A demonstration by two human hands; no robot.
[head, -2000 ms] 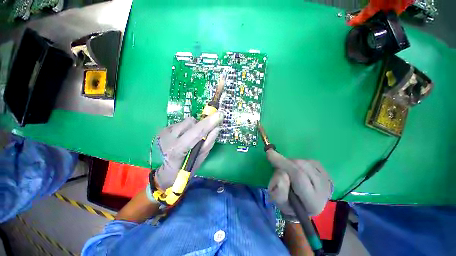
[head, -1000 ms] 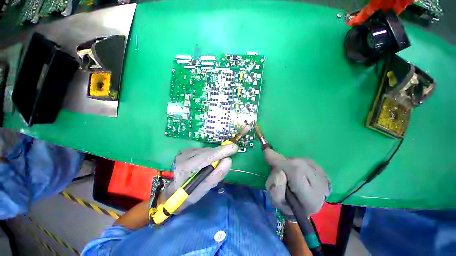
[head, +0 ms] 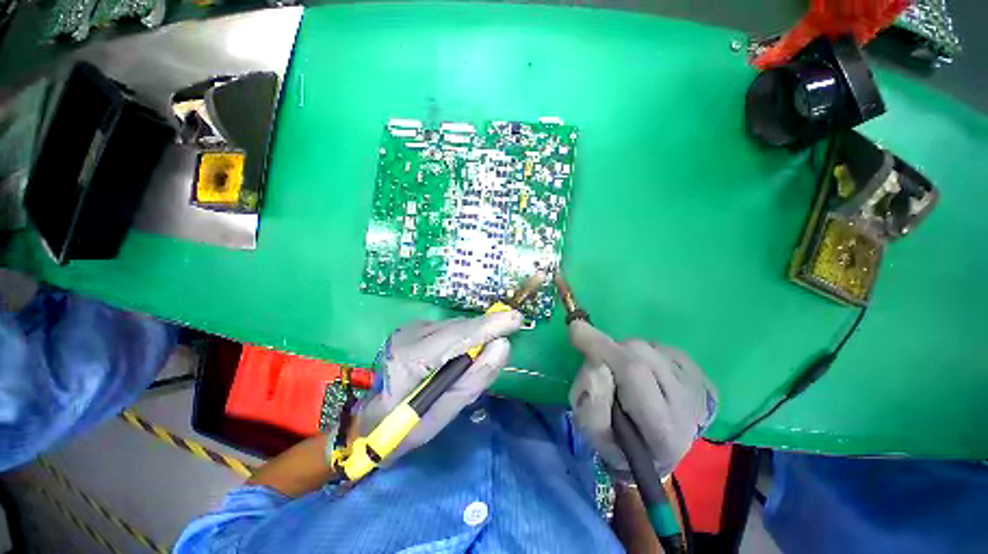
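Observation:
A populated green circuit board [head: 423,216] lies flat on the green mat [head: 661,162]. My left hand [head: 439,368], in a grey glove, grips a yellow-and-black soldering iron [head: 379,438]; its tip is over the board's lower right part. My right hand [head: 641,403], in a grey glove, grips a dark soldering iron with a teal section [head: 645,471]; its tip is at the board's lower right edge, close to the other tip. Whether either tip touches a joint cannot be told.
On the left, a metal plate [head: 222,229] bears an iron stand with a yellow sponge [head: 220,179] and a black bin [head: 92,162]. On the right are a black extractor nozzle [head: 807,103] and another iron stand [head: 840,260]. A person's blue sleeve [head: 76,368] is at the left.
My left hand has moved right and down from the board's middle, bringing the yellow iron's tip beside the dark iron's tip. My right hand has hardly moved.

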